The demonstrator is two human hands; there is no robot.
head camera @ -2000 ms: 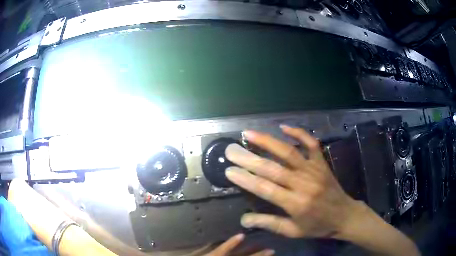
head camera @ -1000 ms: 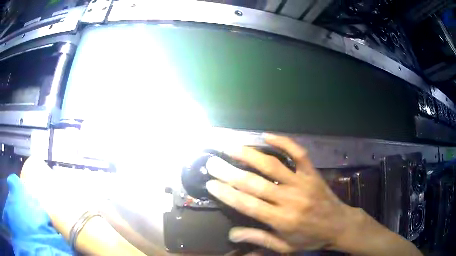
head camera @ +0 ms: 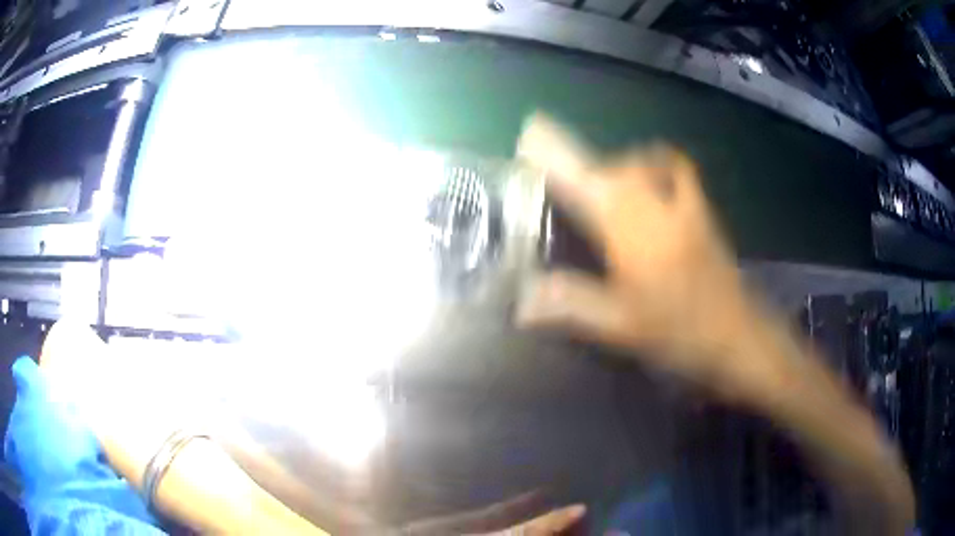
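Observation:
My right hand [head camera: 618, 246], blurred by motion, is over the near edge of the green belt. Its thumb and fingers are around the right end of a carrier plate. A round black unit [head camera: 461, 218] shows on the plate, left of the fingers, partly washed out by glare. The plate's outline is blurred, and any second unit cannot be made out. My left hand [head camera: 555, 520] is at the bottom edge, mostly cut off, with only fingers showing. Its forearm bears a silver band.
The green belt [head camera: 796, 188] runs across behind, white with glare at left. A silver rail [head camera: 586, 44] bounds its far side. Shiny steel surface [head camera: 524, 419] lies in front. Dark plates with round units [head camera: 883, 340] stand at the right. More units sit at the belt's far right.
My right hand has moved up from the steel ledge to the belt's near edge, with the plate and unit. The lower dark plate no longer shows clearly. The left forearm has barely moved.

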